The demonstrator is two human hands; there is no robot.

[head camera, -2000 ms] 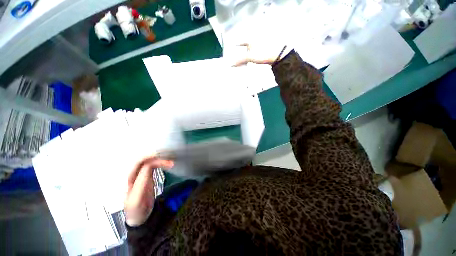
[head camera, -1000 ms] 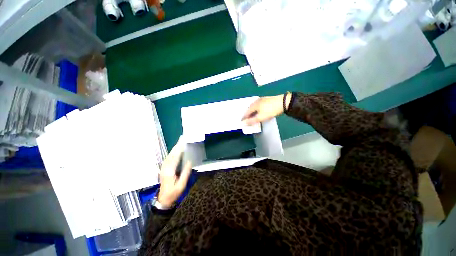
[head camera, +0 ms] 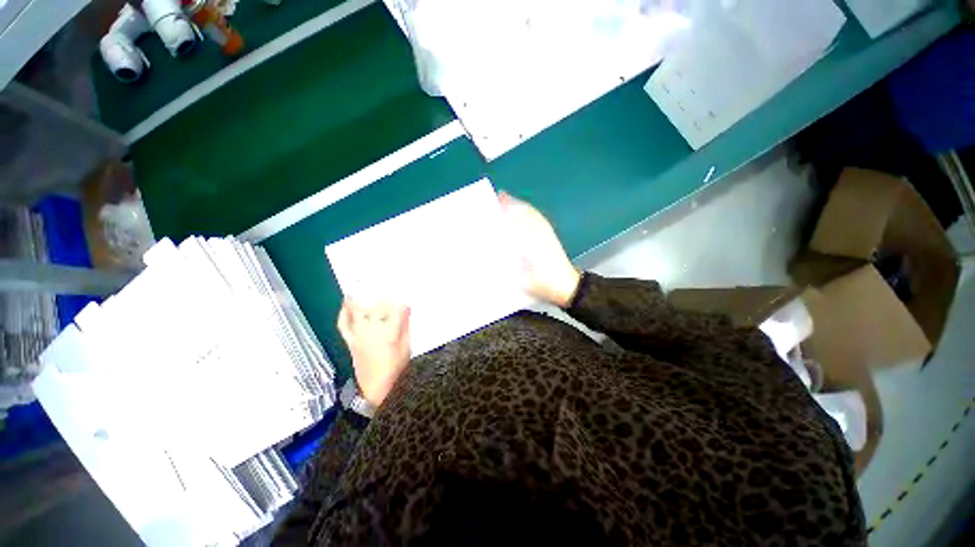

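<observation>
A white folded carton [head camera: 433, 256] lies closed-topped on the green bench right in front of my body, tilted a little. My left hand [head camera: 376, 347] grips its near left corner, with the fingers on the top. My right hand [head camera: 538, 254] holds its right end. Glare hides the carton's edges near my fingers. The blank stack [head camera: 192, 363], thick and fanned, stands at the bench's left end, just left of my left hand.
Finished cartons [head camera: 535, 64] glare white at the back. A flat white sheet [head camera: 743, 75] lies back right. White security cameras [head camera: 126, 53] and orange items [head camera: 222, 30] stand on the back strip. Open brown cardboard boxes [head camera: 871, 321] are on the floor at right, near yellow-black tape [head camera: 925, 470].
The carton was an open frame with an upright flap; now its top is closed. My right hand has moved from the flap to the right end. The view has shifted.
</observation>
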